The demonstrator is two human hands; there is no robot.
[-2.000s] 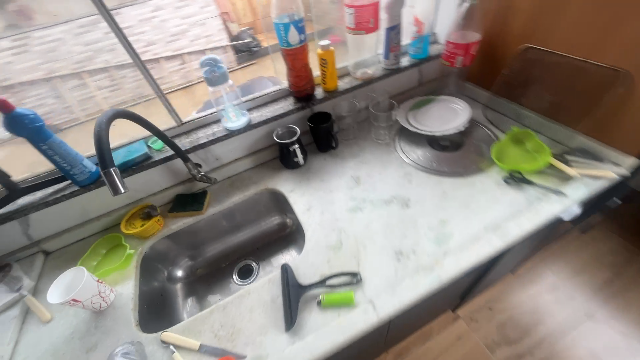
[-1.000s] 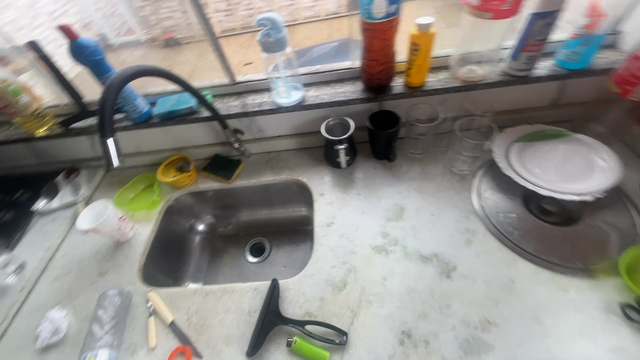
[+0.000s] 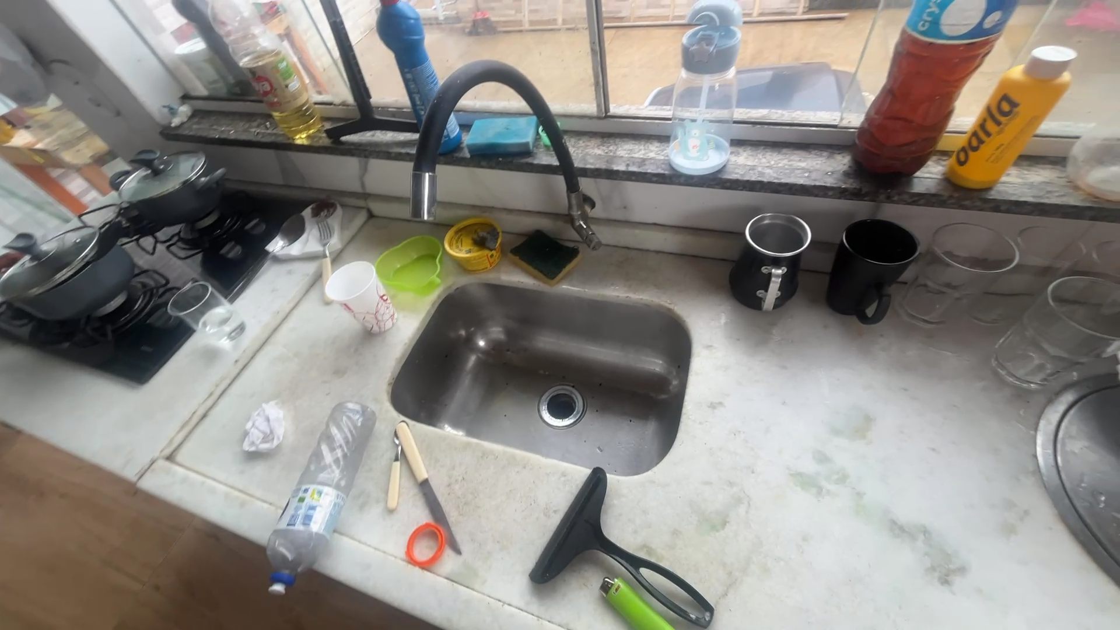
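Observation:
Neither my left hand nor my right hand is in view. A steel sink (image 3: pixel 542 376) is set in the marble counter under a black flexible faucet (image 3: pixel 499 74). In front of it lie a black squeegee (image 3: pixel 582 534), a green lighter (image 3: pixel 632 605), a table knife (image 3: pixel 424 472), a small cream-handled utensil (image 3: pixel 394 477) and an orange ring (image 3: pixel 425 544). A clear plastic bottle (image 3: pixel 319 494) lies on its side near a crumpled paper (image 3: pixel 264 428). Behind the sink are a paper cup (image 3: pixel 361 297), a green dish (image 3: pixel 411 264), a yellow tub (image 3: pixel 473 245) and a sponge (image 3: pixel 544 255).
At left, two lidded pots (image 3: pixel 66 271) stand on the cooktop (image 3: pixel 140 350), with a drinking glass (image 3: pixel 206 312) beside it. A metal cup (image 3: pixel 770 262), a black mug (image 3: pixel 871 269) and glasses (image 3: pixel 1063 328) stand at right. Several bottles line the granite sill (image 3: pixel 630 166).
The view has swung left, bringing the cooktop and its pots into sight while the plates at right have left it. Nothing on the counter has plainly moved.

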